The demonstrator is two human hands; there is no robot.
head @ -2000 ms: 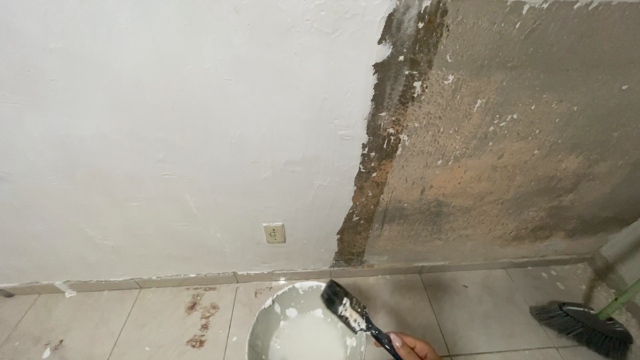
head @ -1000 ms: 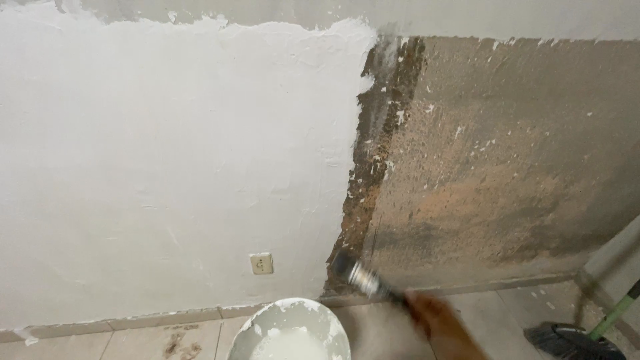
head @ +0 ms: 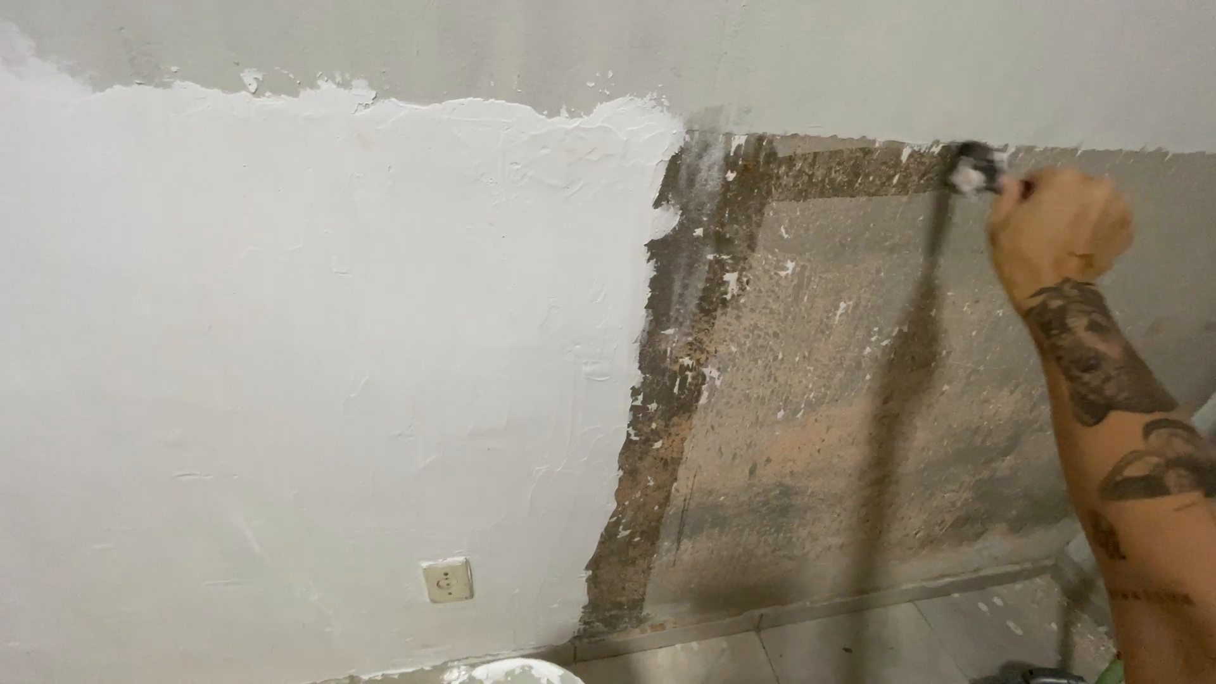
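Observation:
My right hand [head: 1062,228] is closed around a paintbrush [head: 977,169] at the upper right. Its dark, white-smeared bristles touch the top edge of the bare plaster area [head: 826,380]. A dark damp band [head: 855,171] runs along that edge, left of the brush, and joins another dark band [head: 665,380] that goes down beside the white-coated wall [head: 332,332]. The rim of a white-smeared bucket [head: 518,671] shows at the bottom edge; its contents are out of view. My left hand is not in view.
A wall socket [head: 446,580] sits low in the white wall. Baseboard tiles [head: 703,635] run along the foot of the wall, above a spotted tile floor [head: 855,655]. Part of a dark broom head [head: 1040,674] shows at the bottom right.
My right hand has carried the brush from beside the bucket up to the top of the bare area. The dark band along the top edge is new. The view has tilted upward.

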